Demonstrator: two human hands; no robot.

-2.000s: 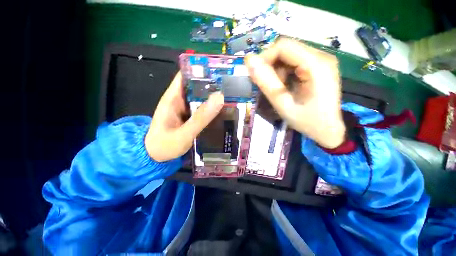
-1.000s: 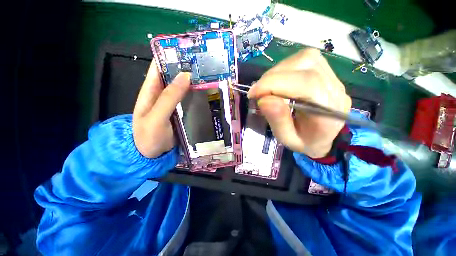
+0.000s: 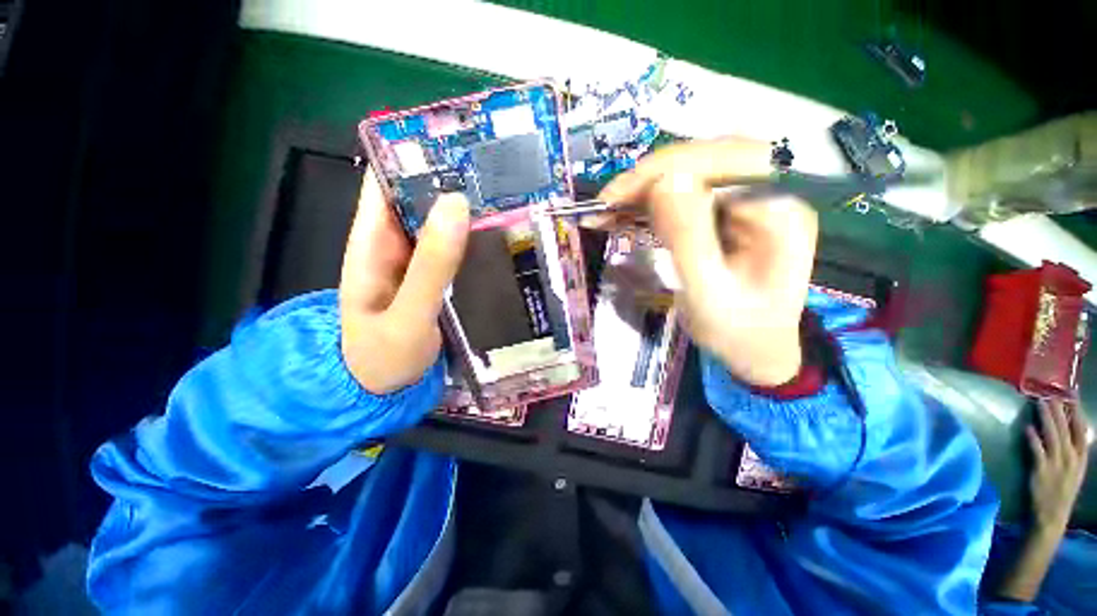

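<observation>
My left hand point(image 3: 397, 283) holds a pink-rimmed phone mid-frame point(image 3: 583, 349) tilted above the black foam tray point(image 3: 315, 229), thumb on the lower edge of the blue mainboard point(image 3: 510, 164). The board lies in the frame's upper half, with grey shields. A dark battery-like rectangle point(image 3: 491, 295) is below it. My right hand point(image 3: 740, 259) holds metal tweezers point(image 3: 582, 208); their tips are at the frame's right side just below the board. Whether they grip anything cannot be told. The right hand partly covers another phone frame point(image 3: 620, 391) in the tray.
A cluster of loose boards point(image 3: 616, 126) lies beyond the phone. A small dark module point(image 3: 866, 147) sits near the wrapped post point(image 3: 1023, 175). A red parts bin point(image 3: 1032, 327) is at right, with another person's hand point(image 3: 1056, 463) below it.
My left hand moved left and raised the phone, then tilted it. The tweezers came to the frame's right side and now reach slightly further in. Another person's hand has appeared at lower right.
</observation>
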